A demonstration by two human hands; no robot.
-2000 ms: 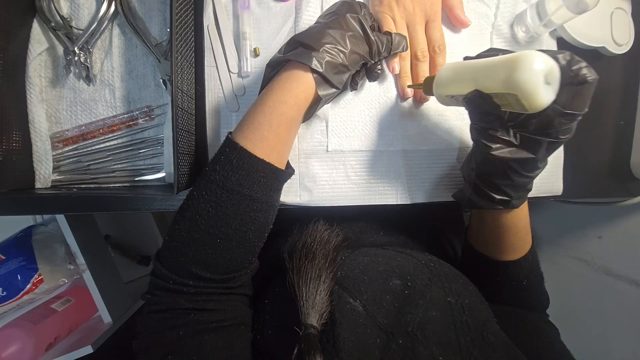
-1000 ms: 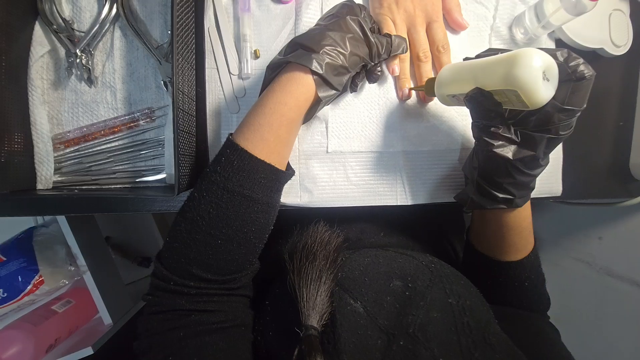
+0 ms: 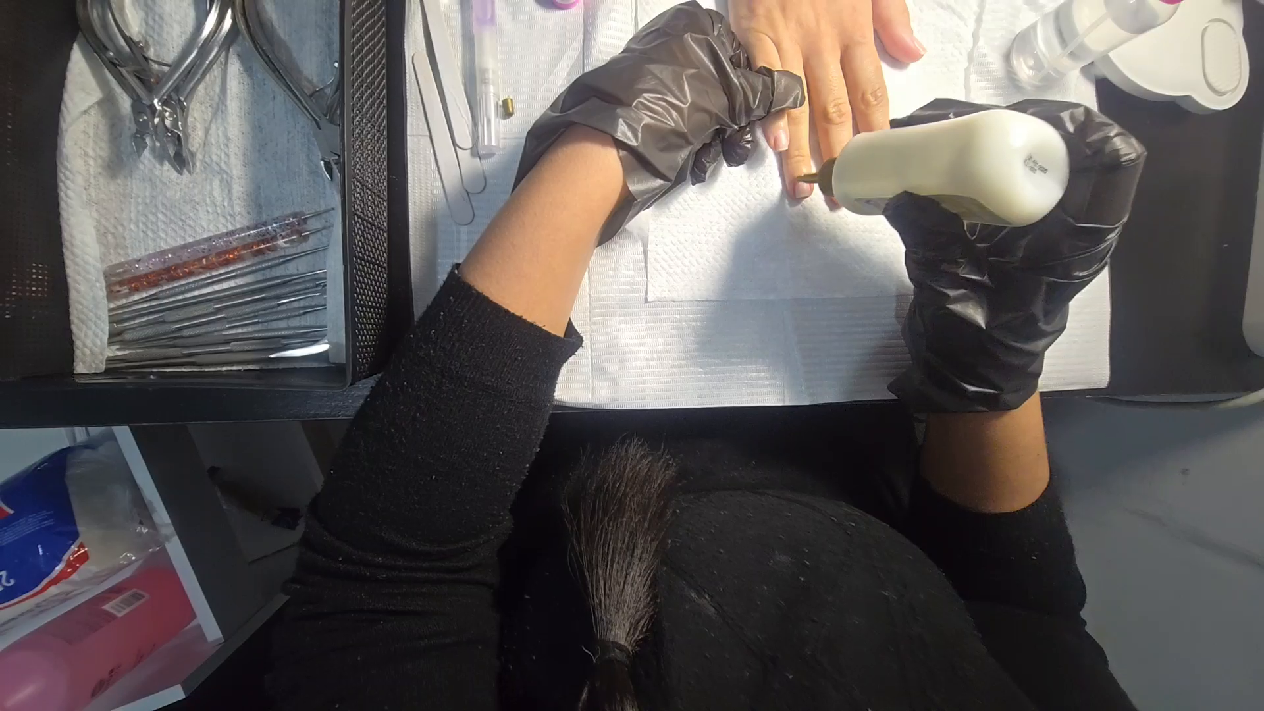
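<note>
My right hand (image 3: 1017,237), in a black disposable glove, is closed around a white squeeze bottle (image 3: 928,168) lying nearly level. The bottle's narrow brown tip touches or hovers right at a fingernail of another person's hand (image 3: 829,69), which rests palm down on a white paper towel (image 3: 711,247). At that hand's left side is my left hand (image 3: 681,99), also black-gloved, its fingers curled against the edge of the outermost finger. Whether my left fingers pinch that finger or only steady it, I cannot tell.
Left of the white pad (image 3: 632,365) stands a black tray (image 3: 375,197) with cuticle nippers (image 3: 168,89) and several thin metal tools (image 3: 227,306). Metal strips (image 3: 439,128) and a clear tube (image 3: 487,89) lie near my left wrist. At upper right are a clear bottle (image 3: 1076,39) and a white device (image 3: 1185,59).
The bottle's tip has shifted slightly along the fingertip. Both of my hands otherwise keep nearly the same place.
</note>
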